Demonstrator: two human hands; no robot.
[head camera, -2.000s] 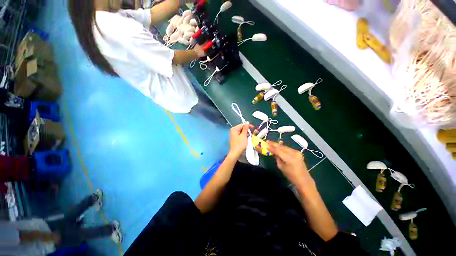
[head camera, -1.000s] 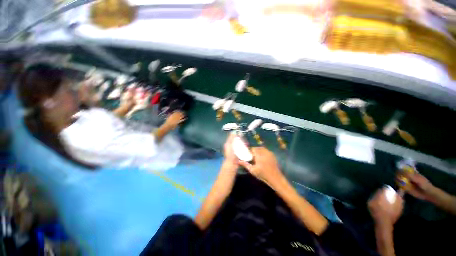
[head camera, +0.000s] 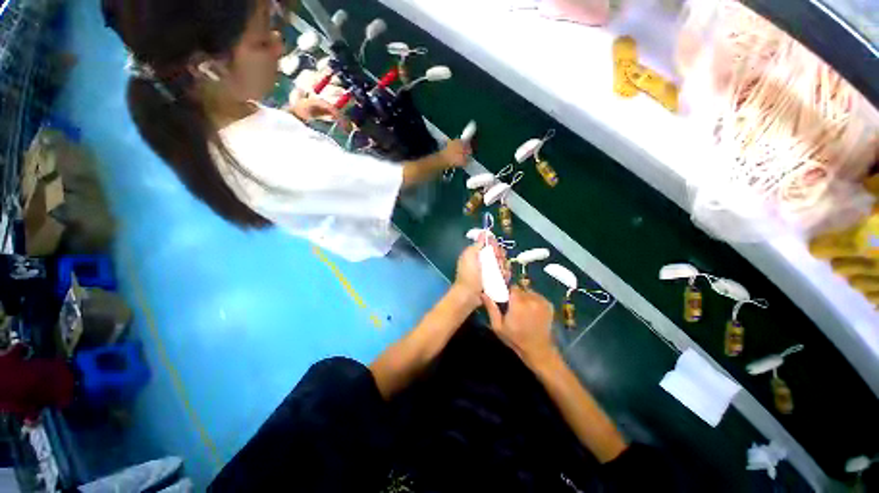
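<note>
A white oval product body is held upright between my two hands, in front of my dark clothing. My left hand grips its upper left side. My right hand holds its lower end from the right. A thin white cord loop stands above the body near my left fingertips. No yellow-brown piece shows clearly in my hands. Just beyond them, white bodies with yellow-brown pieces lie on the green belt, one with its cord loop to the right of my hands.
A person in a white top sits at left, an arm reaching onto the belt with a white body. A black fixture with red handles stands there. A white sheet lies right. The white shelf holds bagged pale cords and yellow pieces.
The yellow printed piece seen in my hands two seconds ago no longer shows clearly there. The neighbour's arm has reached across to the belt. My view turned right and back.
</note>
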